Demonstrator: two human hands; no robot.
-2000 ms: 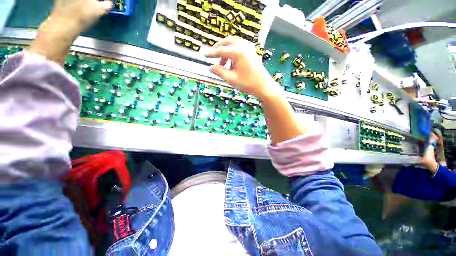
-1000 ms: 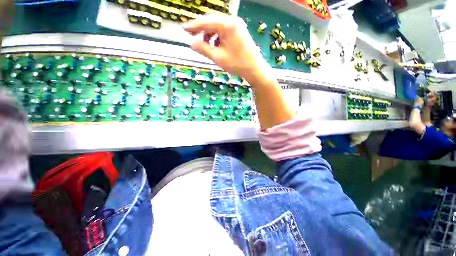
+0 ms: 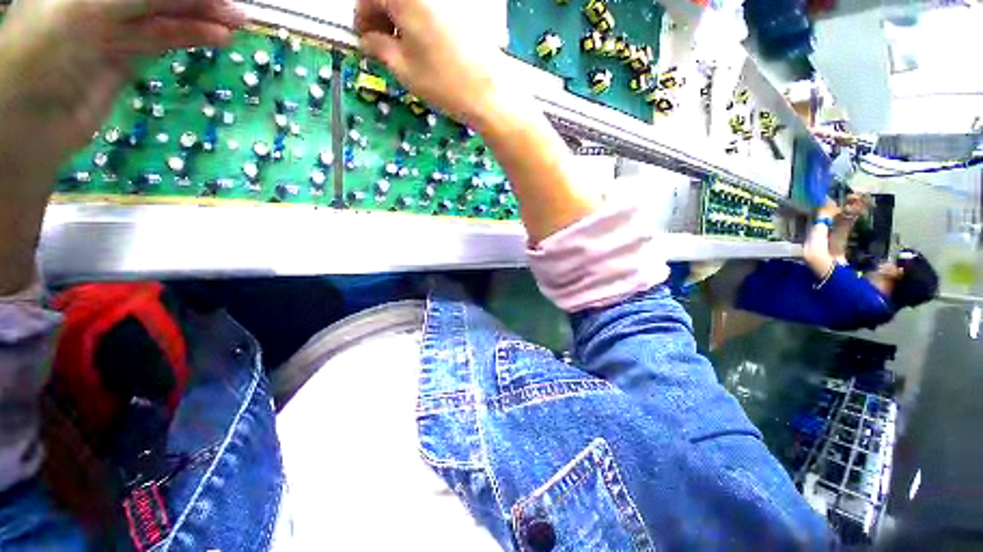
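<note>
A green circuit board panel [image 3: 259, 135] dotted with small capacitors lies between the conveyor rails, with a dark seam across it. A yellow-black transformer [image 3: 370, 84] sits on the board just right of the seam. My right hand [image 3: 415, 43] is above the board's far edge with fingers curled; its fingertips are near the top edge of the picture, and whether they hold anything cannot be told. My left hand [image 3: 108, 65] is at the upper left over the board, blurred, with fingers stretched right; whether it holds anything cannot be told.
The near metal rail [image 3: 270, 244] runs in front of the boards. Loose transformers [image 3: 614, 49] lie on the green mat [image 3: 528, 24] beyond the far rail. More boards [image 3: 738, 210] are further right, where a person in blue [image 3: 825, 291] works. A wire rack [image 3: 857, 442] stands lower right.
The view has shifted, so the transformer tray is out of sight. My left hand has come into view over the board. My right hand appears higher and further left in the picture, at the board's far edge.
</note>
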